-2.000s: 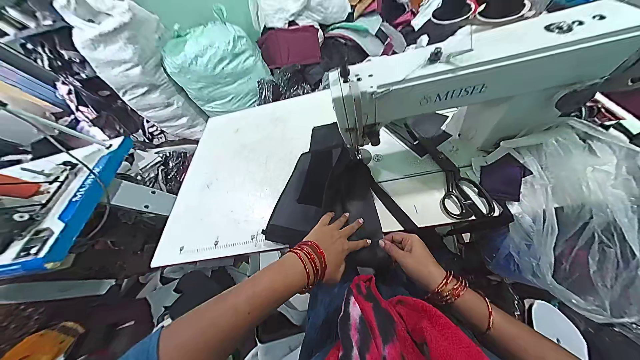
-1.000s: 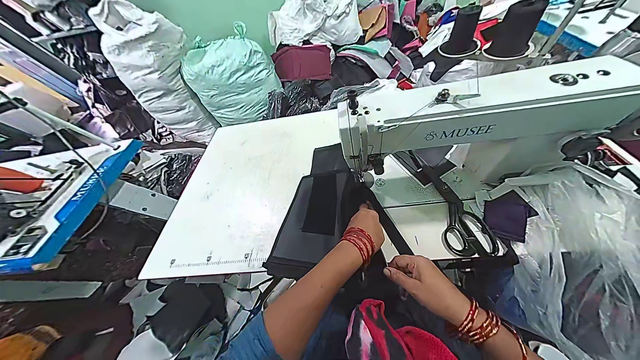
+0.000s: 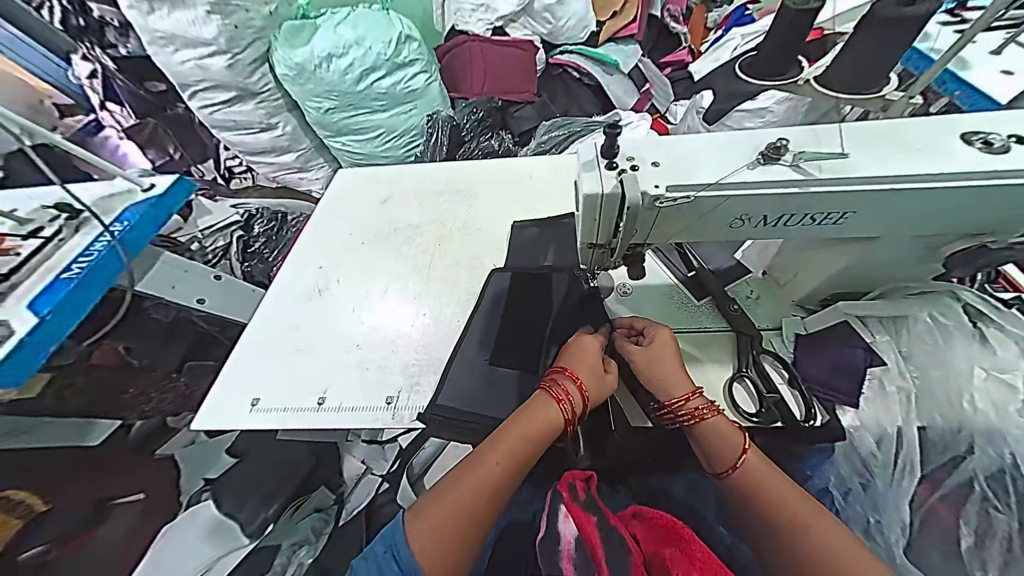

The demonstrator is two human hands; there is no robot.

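Note:
Black fabric, partly sheer, lies on the white table of a Musee sewing machine, its right edge under the needle area. My left hand pinches the fabric's edge just in front of the presser foot. Close beside it on the right, my right hand grips the same edge and a narrow black strip with thumb and forefinger. The fingertips nearly meet. Black-handled scissors rest on the table to the right of my right hand, blades toward the machine. The fabric's lower part hangs toward my lap.
The machine table extends left, with a printed ruler along its front edge. Clear plastic sheeting and dark purple fabric lie at right. Filled sacks and cloth piles stand behind. Another blue-edged machine table is at far left.
My left hand, spread flat on the fabric two seconds ago, has moved up and right to the edge near the needle. My right hand has moved forward, up beside it.

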